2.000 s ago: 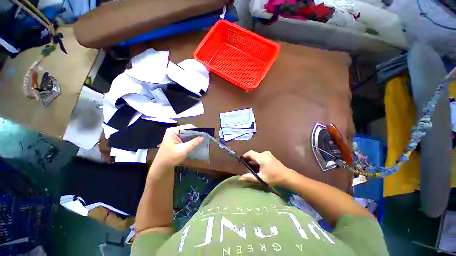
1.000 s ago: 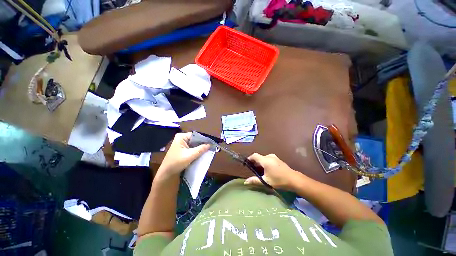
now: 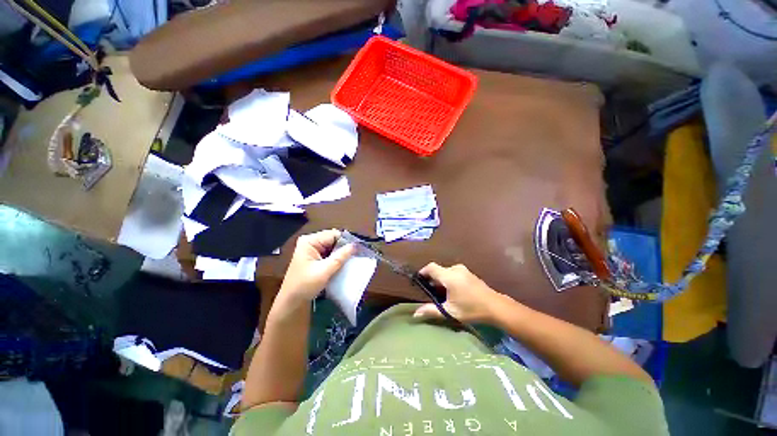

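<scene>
My left hand (image 3: 312, 262) grips a small pale grey-white piece (image 3: 351, 285) at the table's front edge, its lower part hanging down to a point. My right hand (image 3: 457, 292) holds dark-handled shears (image 3: 398, 266), whose silver blades point left and lie along the piece's upper edge. How far the blades are apart is too small to tell. A low stack of pale blue-grey pieces (image 3: 406, 213) lies on the table just beyond the shears.
A heap of black-and-white cut parts (image 3: 256, 162) lies at the brown table's (image 3: 503, 153) left. A red basket (image 3: 405, 95) stands at the back. A steam iron (image 3: 562, 250) with a wrapped hose (image 3: 714, 223) is at the right. Another iron (image 3: 92, 160) is on the left table.
The piece in my left hand has changed angle and its hanging point is a little higher and further right than one second ago. The shears stay at its upper edge.
</scene>
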